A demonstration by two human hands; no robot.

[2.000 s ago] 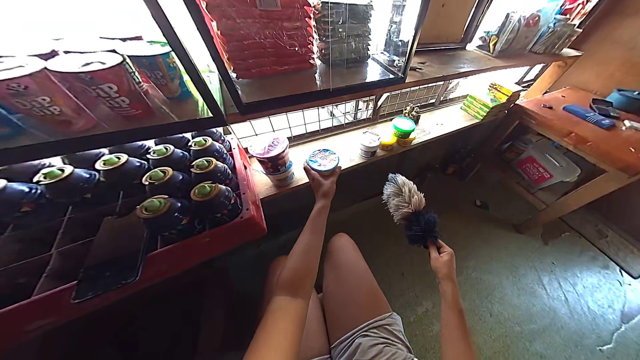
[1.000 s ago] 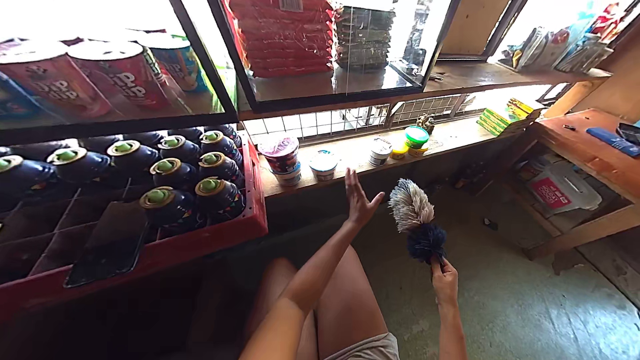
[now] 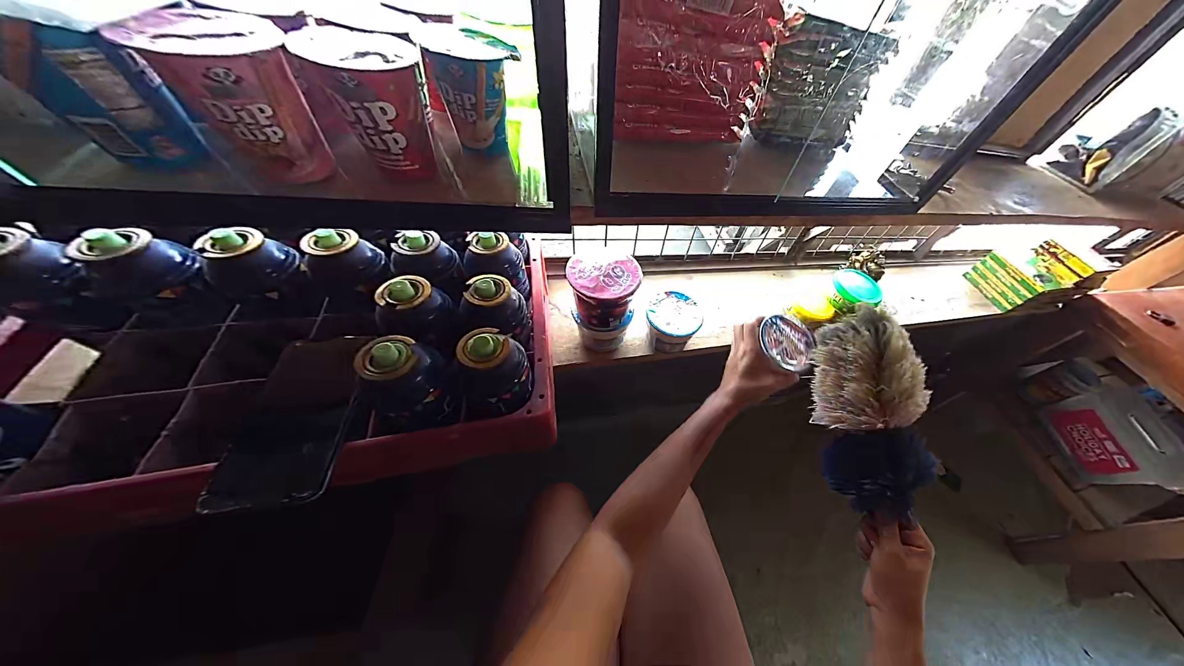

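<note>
My left hand (image 3: 751, 370) grips a small round tub (image 3: 787, 343) with a printed lid, tilted, just off the front edge of the wooden ledge. In my right hand (image 3: 895, 555) is the handle of a duster (image 3: 869, 370) with cream bristles above and dark blue ones below; its cream head is beside the tub. On the ledge to the left stand a lidded tub (image 3: 674, 319) and a maroon-lidded cup (image 3: 603, 289) stacked on another tub (image 3: 603, 331). Behind the duster are a green-lidded container (image 3: 857, 289) and a yellow one (image 3: 812, 309).
A red crate (image 3: 541, 416) of dark bottles stands at left, with a black flat object (image 3: 282, 444) across its dividers. Glass-fronted cases (image 3: 592, 208) overhang the ledge (image 3: 721, 347). Green and yellow packets (image 3: 1008, 277) lie farther right, near a wooden table (image 3: 1142, 333).
My left hand let go of a tub on the ledge, moved right and took hold of another that stood near the yellow container. The duster remains in my right hand.
</note>
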